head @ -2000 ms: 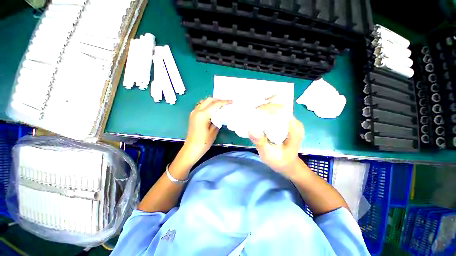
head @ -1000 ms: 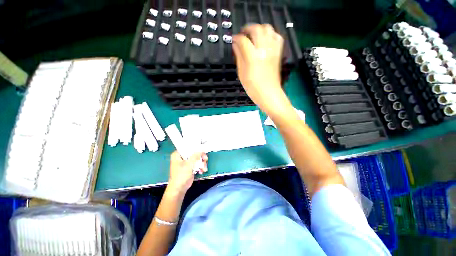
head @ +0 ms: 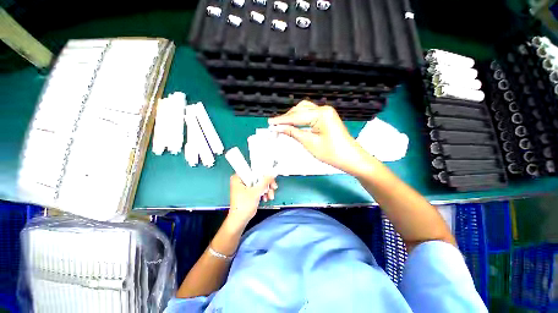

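My left hand (head: 249,194) holds a white housing (head: 239,165) that sticks up and to the left, over the near left corner of the white work sheet (head: 306,160). My right hand (head: 318,131) is above the sheet with thumb and forefinger pinched together. A small pale end part (head: 273,126) seems to be between the fingertips, but glare blurs it. Loose white housings (head: 199,134) lie left of the sheet. A crumpled white wiping cloth (head: 383,140) lies right of it, partly behind my right forearm.
Stacked black trays (head: 306,46) stand at the back centre with small shiny parts on top. A carton tray of housings (head: 92,122) is at left, above bagged housings (head: 82,263). A black slotted tray (head: 468,140) partly holds white pieces at right. Filled black trays (head: 526,116) stand beyond it.
My right hand has come back from the top black tray to above the work sheet. My left hand still holds the housing. The camera view has shifted.
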